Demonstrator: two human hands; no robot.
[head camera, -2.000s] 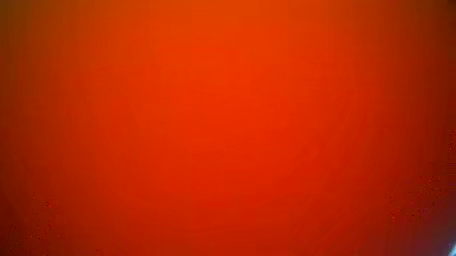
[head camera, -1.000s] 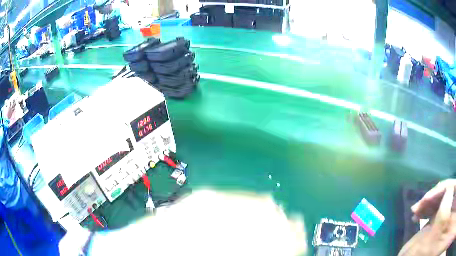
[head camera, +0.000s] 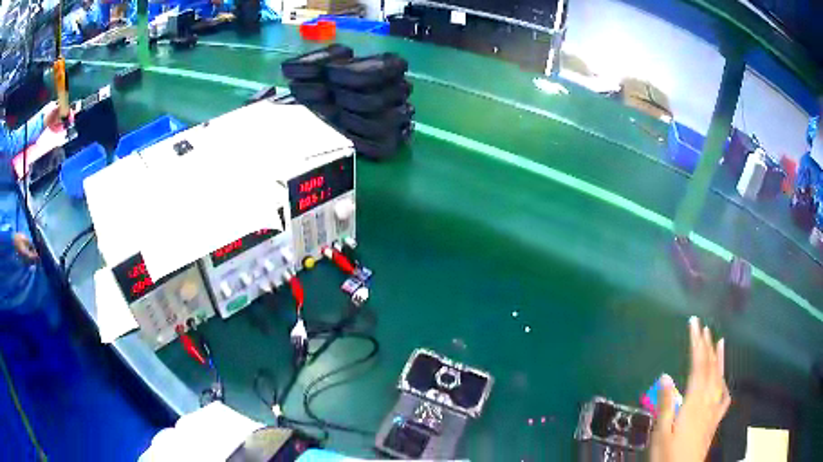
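Observation:
My right hand (head camera: 699, 397) is at the lower right, fingers apart, nothing seen in it. It partly covers a small pink and blue card (head camera: 651, 397). Just left of the hand, a black camera-type unit with a pale rim (head camera: 621, 422) lies on the green bench, cut off by the lower edge. A second such unit (head camera: 435, 406) lies at bottom centre, lens face up, next to a tangled black cable (head camera: 338, 377). My left hand is not identifiable; a blurred white shape and a dark object sit at the lower left edge.
White bench power supplies (head camera: 235, 198) with red digits, papers on top and red leads stand at left. Behind them are stacked black housings (head camera: 370, 99). Blurred dark blocks (head camera: 740, 272) stand at right, near a green post (head camera: 713, 144). A person's hand (head camera: 25, 248) shows at far left.
The earliest view was all red. Since the second view, the large white blur at bottom centre has gone, showing the second unit and cable. My right hand has moved left, over the card.

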